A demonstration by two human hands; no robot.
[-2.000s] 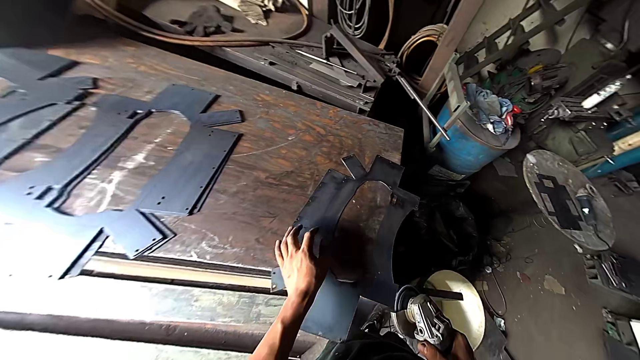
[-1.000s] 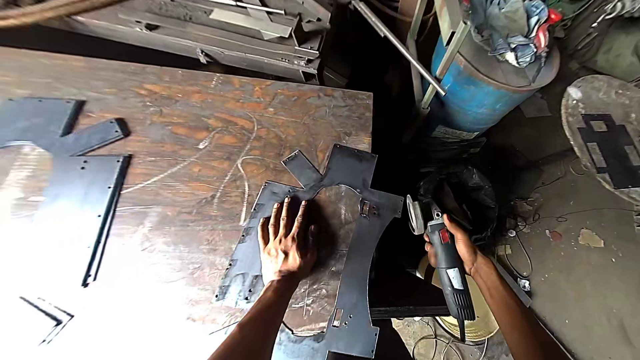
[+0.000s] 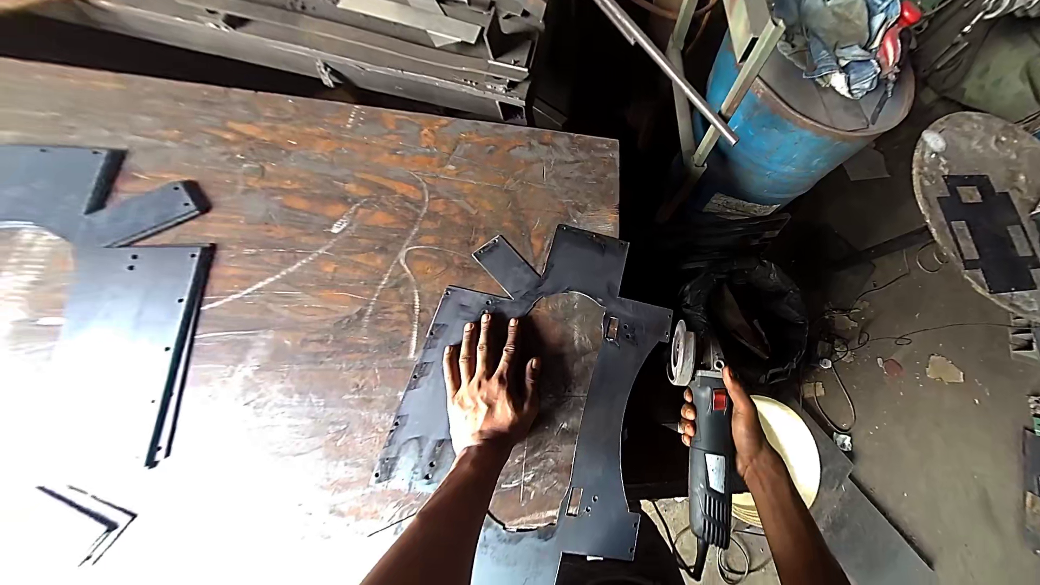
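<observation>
My left hand (image 3: pixel 491 390) lies flat, fingers spread, on the left arm of a dark cut metal plate (image 3: pixel 601 414) with a large rounded opening, small holes and slots. This plate rests at the right edge of a rust-stained metal worktable (image 3: pixel 325 268). My right hand (image 3: pixel 731 422) is closed around the body of an angle grinder (image 3: pixel 711 463). The grinder's disc (image 3: pixel 681 353) faces the plate's right edge, very near it; whether they touch I cannot tell. Similar plates (image 3: pixel 122 292) lie stacked at the table's left, partly washed out by glare.
Metal profiles (image 3: pixel 422 49) lie behind the table. A blue drum (image 3: pixel 764 138) topped with rags (image 3: pixel 845 41) stands beyond its right corner, with a metal rod (image 3: pixel 666 69) jutting nearby. On the right are a black plastic bag (image 3: pixel 780 309), a round surface (image 3: pixel 942 195) with a dark plate, and cables on the floor (image 3: pixel 934 455).
Two seconds ago the grinder was low beside the plate's lower end; it is now upright by the plate's upper right edge. My left hand stays on the plate. The view has shifted and come closer.
</observation>
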